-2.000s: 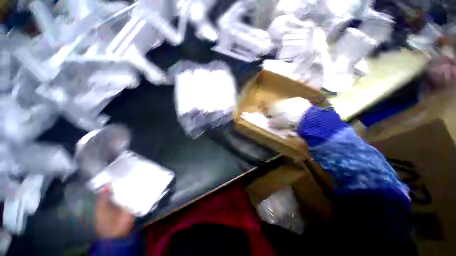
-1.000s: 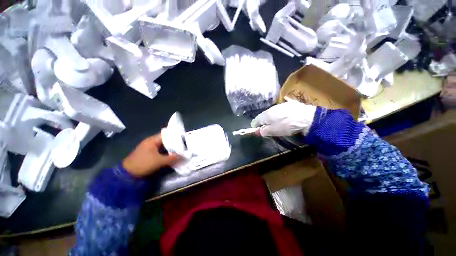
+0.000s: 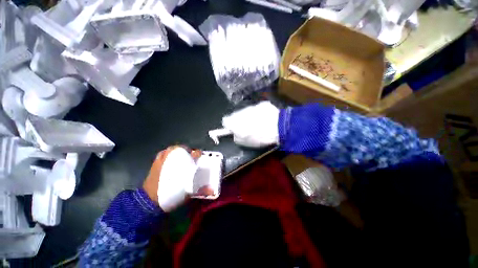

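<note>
My bare left hand (image 3: 155,175) holds a white camera housing (image 3: 177,179) at the bench's front edge. Its rounded part faces up and its open rectangular shell points right. My right hand (image 3: 252,124), in a white glove, is just right of and above the housing, not touching it. A short white piece (image 3: 220,134), perhaps the end of a rod antenna, sticks out left from its fingertips; the rest is hidden. A clear antenna bag (image 3: 244,55) packed with white sticks lies behind my right hand.
An open cardboard tray (image 3: 335,63) at the right holds tiny dark bits and one white stick. White housings (image 3: 57,97) are piled at left and back. A carton (image 3: 451,141) stands at far right. A clear bag (image 3: 317,184) lies in a box below the bench edge.
The view has shifted. The housing has turned in my left hand, its open shell now facing up more. My right hand has come nearer to it, still with the small white piece.
</note>
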